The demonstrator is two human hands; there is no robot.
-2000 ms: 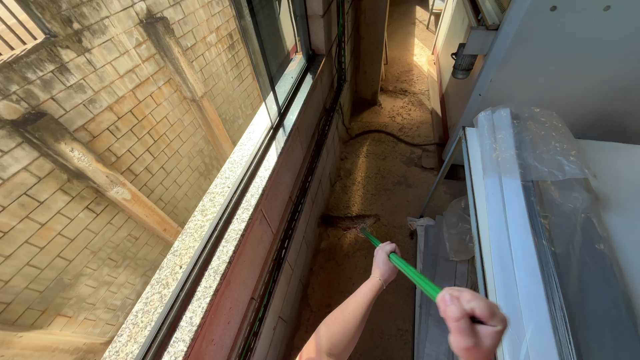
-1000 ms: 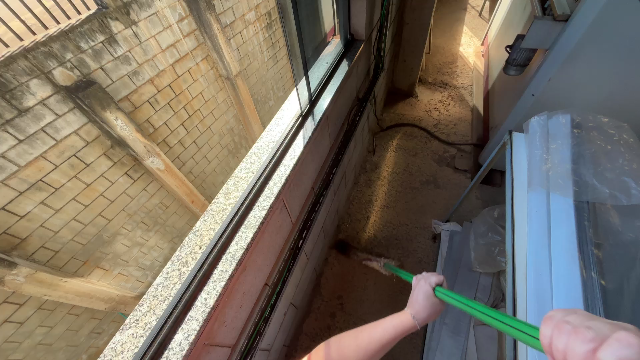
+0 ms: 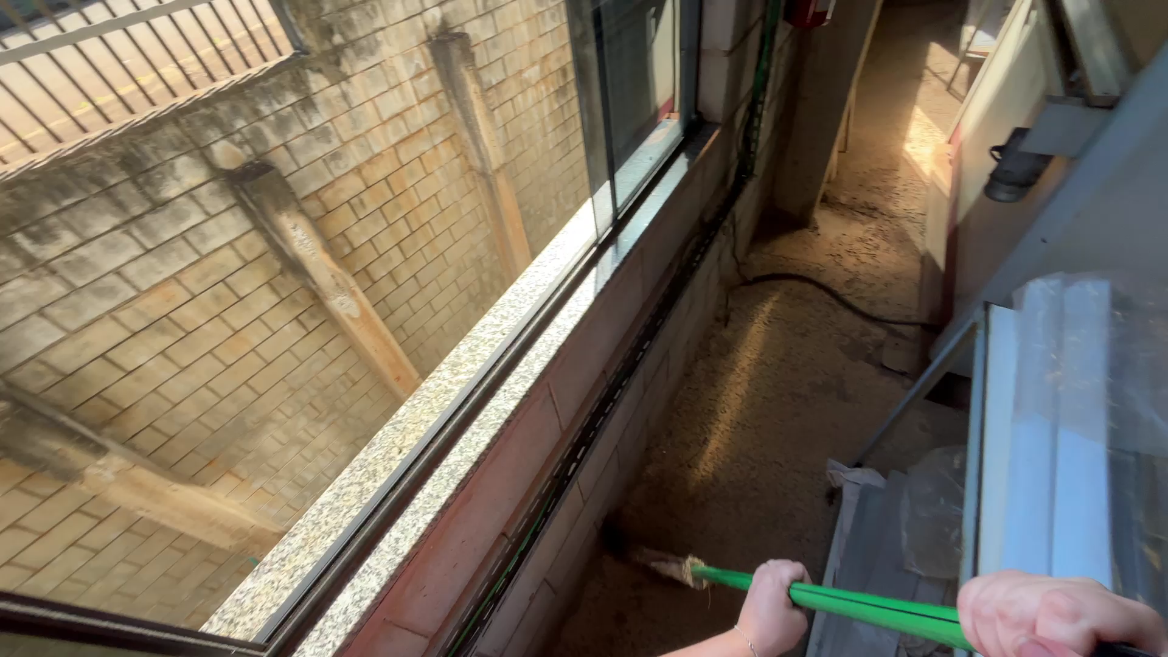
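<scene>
A green pole (image 3: pixel 876 613) slants across the lower right of the head view, with a frayed, pale brush-like end (image 3: pixel 671 564) down at the dusty floor beside the block wall. My left hand (image 3: pixel 774 610) is closed around the pole's lower part, a thin bracelet on its wrist. Farther up, at the right edge, my right hand (image 3: pixel 1049 613) is wrapped around the pole's upper part. The far tip of the brush end lies in dark shadow and is hard to make out.
Left of the floor runs a granite window sill (image 3: pixel 401 456) with a sliding glass pane (image 3: pixel 630 100). Below it, a black cable tray (image 3: pixel 630 356) follows the wall. A black cable (image 3: pixel 839 297) crosses the floor. White panels under plastic (image 3: pixel 1031 420) stand at right, with more boards (image 3: pixel 862 547) beside them.
Both hands have stayed on the pole, which now lies at a flatter slant than two seconds ago. The view has shifted toward the window side.
</scene>
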